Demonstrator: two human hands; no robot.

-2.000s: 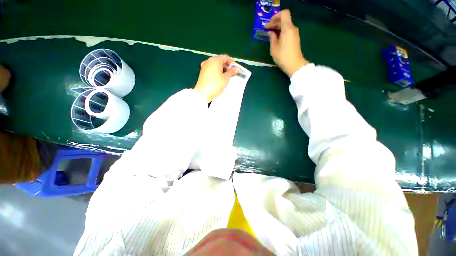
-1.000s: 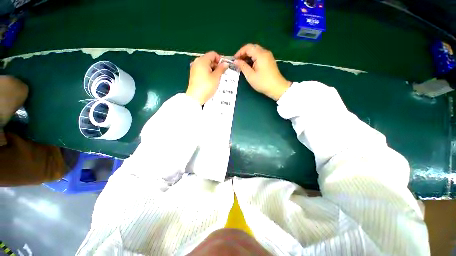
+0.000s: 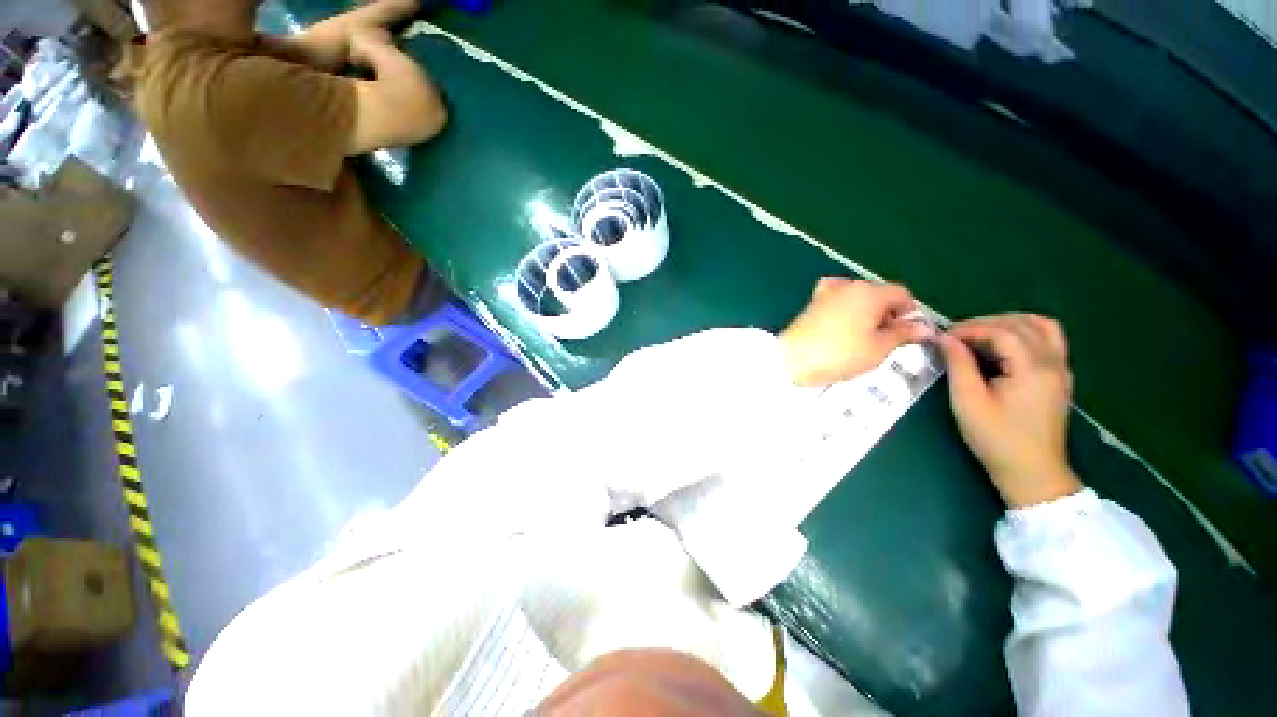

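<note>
My left hand (image 3: 850, 333) grips the upper end of the barcode label strip (image 3: 871, 402), which runs down over the worktop toward my body. My right hand (image 3: 1011, 388) is beside it, thumb and forefinger pinched at the strip's top edge. Whether a loose label is between those fingertips is too small to tell. Below my left sleeve, a white folded part of the strip (image 3: 749, 548) hangs at the worktop's near edge.
Two spare label rolls (image 3: 626, 224) stand on the dark-green worktop (image 3: 728, 287). The conveyor belt (image 3: 840, 154) lies beyond the worn edge line. A blue box (image 3: 1258, 420) is at the right rim. A person in brown (image 3: 259, 147) sits at upper left on a blue stool (image 3: 445, 362).
The view has swung left, showing more floor and the neighbouring person. My right hand went from a blue box back to the strip; both hands remain together at its top end.
</note>
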